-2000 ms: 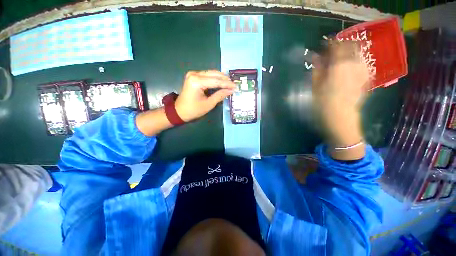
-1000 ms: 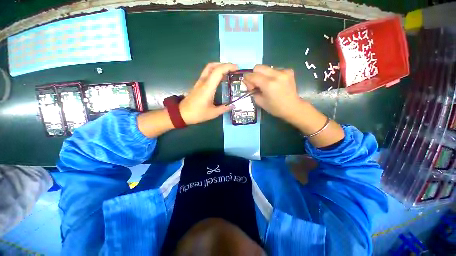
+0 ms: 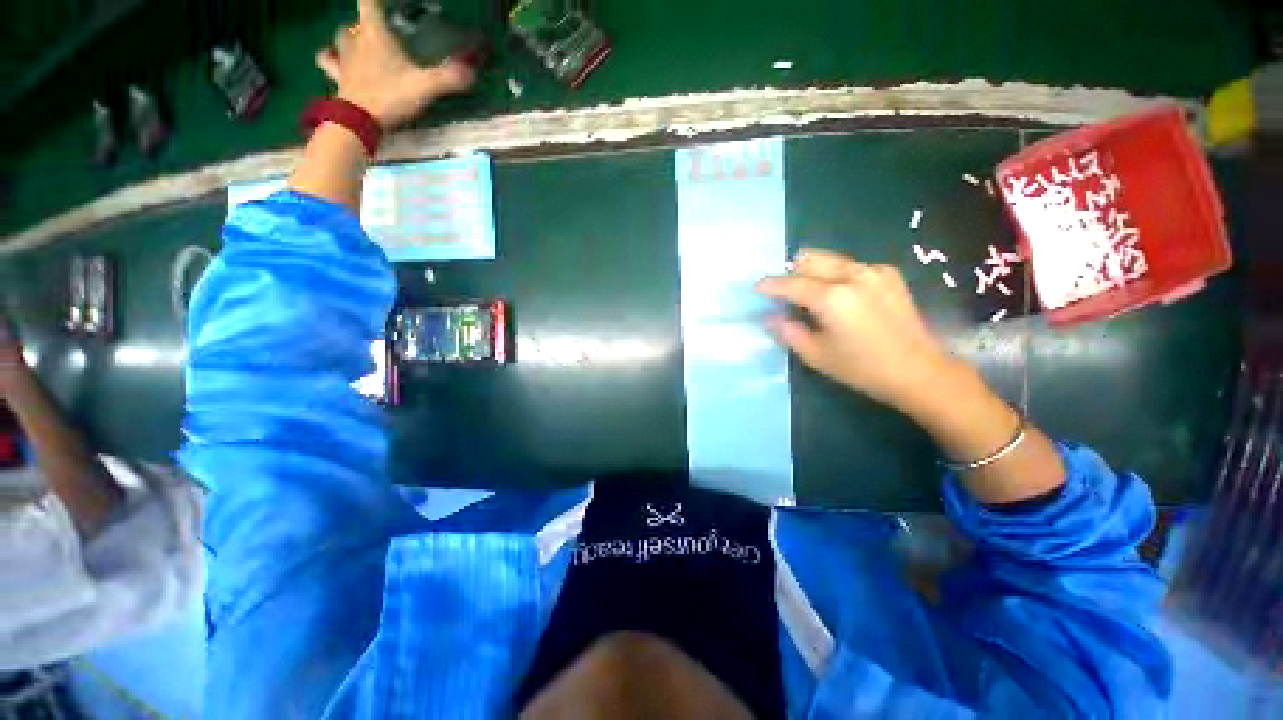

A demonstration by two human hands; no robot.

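My left hand (image 3: 390, 73) reaches over the green conveyor at the upper left, thumb and fingers spread around a dark, blurred object (image 3: 433, 31), perhaps a phone housing. Whether it grips it cannot be told. My right hand (image 3: 861, 326) is at the right edge of the pale blue sticker strip (image 3: 735, 366), fingers bent. A small dark bit shows at its fingertips, but tweezers cannot be made out. No phone lies on the strip. A phone housing with its circuit board showing (image 3: 450, 335) lies left on the bench, another partly hidden by my left sleeve.
A red parts bin (image 3: 1203, 211) full of white pieces stands at right, with loose white parts (image 3: 996, 267) beside it. A second sticker sheet (image 3: 448, 211) is upper left. Phone units (image 3: 563, 40) lie on the conveyor. Another person's arm (image 3: 56, 429) is at far left. Blurred plastic trays (image 3: 1238, 478) are at right.
The phone housing has gone from the strip. My left hand has moved from it to the conveyor. My right hand has moved slightly right and down. The whole view has shifted.
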